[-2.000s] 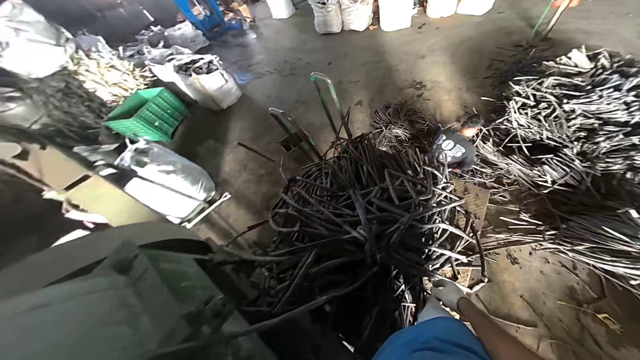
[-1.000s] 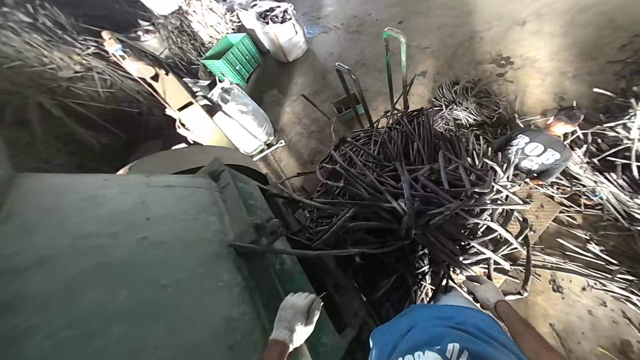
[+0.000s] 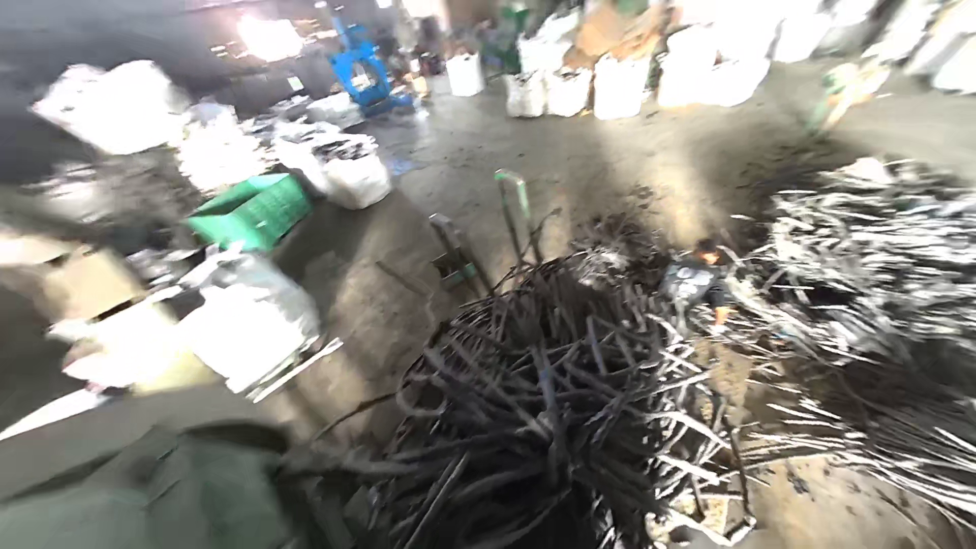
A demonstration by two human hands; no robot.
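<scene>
Neither my left hand nor my right hand shows in the head view, so what they hold or touch is hidden. A large tangled heap of dark cable pieces (image 3: 534,396) fills the lower middle. Left of it is the green metal housing of a machine (image 3: 152,480), at the bottom left corner. The view is blurred.
Behind the heap stand upright metal handles (image 3: 515,206). A co-worker in a dark shirt (image 3: 690,282) is low beside another pile of cable lengths (image 3: 869,259) at right. A green plastic crate (image 3: 255,210), white bulk sacks (image 3: 354,179) and a blue machine (image 3: 362,72) stand farther off.
My left hand, over the green machine, and my right hand, at the near right of the heap, were in view one second ago and are now out of sight. The view has swung upward.
</scene>
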